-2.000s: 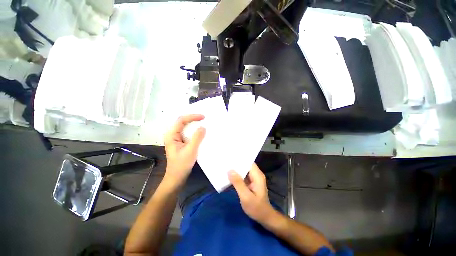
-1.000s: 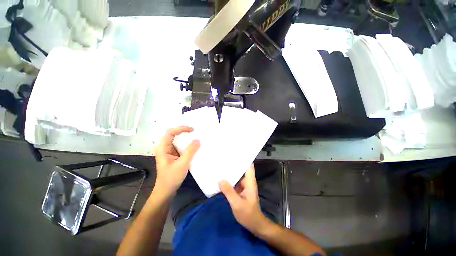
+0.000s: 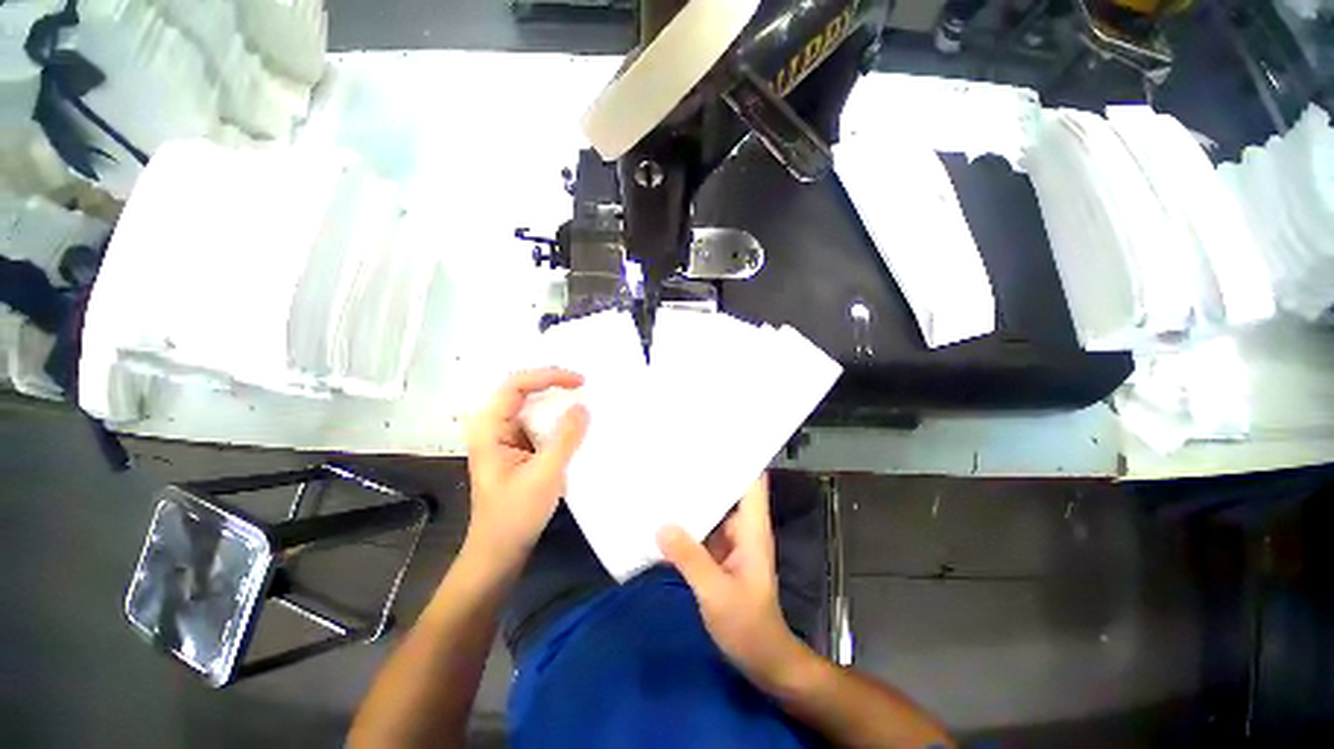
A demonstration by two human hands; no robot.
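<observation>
A fan of white cut pieces [image 3: 666, 439] is held in front of the black skiving machine [image 3: 658, 205]. Its upper edge lies at the presser foot [image 3: 645, 315], with a gap between pieces there. My left hand [image 3: 530, 446] grips the fan's left side, thumb on top. My right hand [image 3: 732, 571] holds the fan's narrow lower end, thumb on top and fingers partly hidden beneath. The rounded metal plate [image 3: 726, 253] shows right of the foot.
White stacks [image 3: 249, 271] stand on the table at left; tied bundles [image 3: 161, 73] lie beyond. A white piece or pile [image 3: 925, 256] lies on the black bed [image 3: 819, 293]. Curved stacks [image 3: 1141, 220] stand at right. A stool [image 3: 198, 585] is on the floor at left.
Since two seconds ago the view has shifted, so the machine shows lower. Since one second ago the fan's right side has swung a little to the right, and a gap shows at the foot.
</observation>
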